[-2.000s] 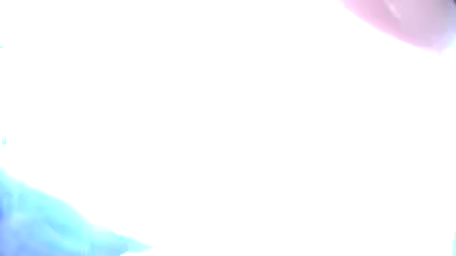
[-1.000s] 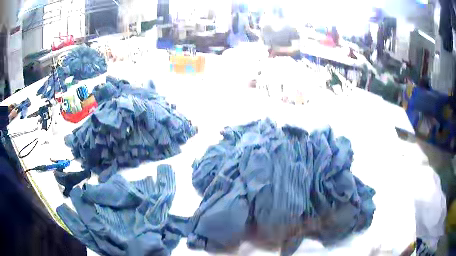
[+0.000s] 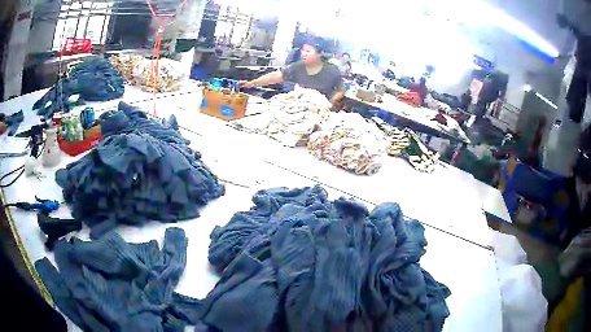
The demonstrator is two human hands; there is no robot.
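Observation:
A large heap of blue-grey ribbed knit sweaters (image 3: 324, 259) lies nearest in front of me, cut off by the lower edge. A single ribbed sweater (image 3: 116, 275) lies loosely spread to its left, touching or nearly touching the heap. A second big sweater pile (image 3: 139, 172) stands beyond it on the left. Neither my left hand nor my right hand is in view.
White table (image 3: 466, 285); red basket with items (image 3: 79, 144); blue-handled tool (image 3: 39, 205) and dark object (image 3: 58, 227) at left; cardboard box (image 3: 223, 104); pale garment piles (image 3: 350, 142); farther blue pile (image 3: 91, 81); a person (image 3: 314, 74) beyond the table; white sack (image 3: 518, 292) at right.
The blank white glare is gone and the picture is darker and clearer. The view has tilted, with the near piles shifted left and lower. Blurred skin-toned shapes at the near heap's bottom no longer show.

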